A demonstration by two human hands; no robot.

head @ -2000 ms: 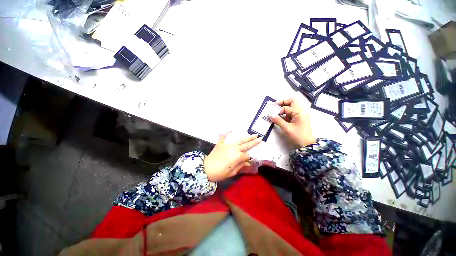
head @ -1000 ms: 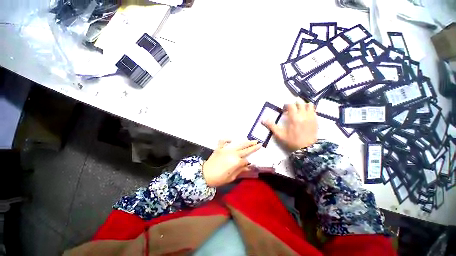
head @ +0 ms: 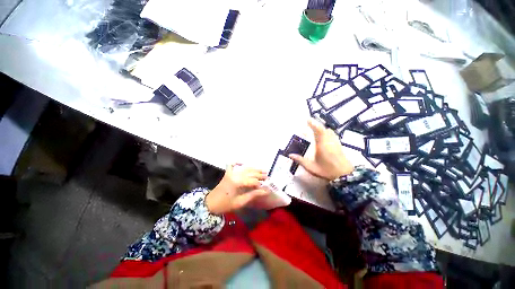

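Note:
A dark card point(head: 297, 148) lies on the white tabletop in front of me, beside a white-centred labelled card point(head: 281, 168) that it partly overlaps. My left hand point(head: 238, 189) is at the lower left with its fingers closed on a white sticker sheet point(head: 275, 195), which has fine print and reaches over the near end of the labelled card. My right hand point(head: 326, 153) is at the right with thumb and forefinger spread. Its thumb tip touches the cards' right side; nothing is seen gripped in it.
A large loose heap of labelled tags point(head: 389, 145) lies at right. A banded tag bundle point(head: 179, 90) is at upper left, with white sheets point(head: 180, 21) and clear plastic point(head: 73, 53) behind. A green ring point(head: 314, 28) stands at top centre, a small cardboard box point(head: 484, 72) at far right.
The view has shifted, showing more of the table's far side. A plain dark card now shows in front of me. My left hand now holds a white sheet; my right forefinger has spread away from the thumb.

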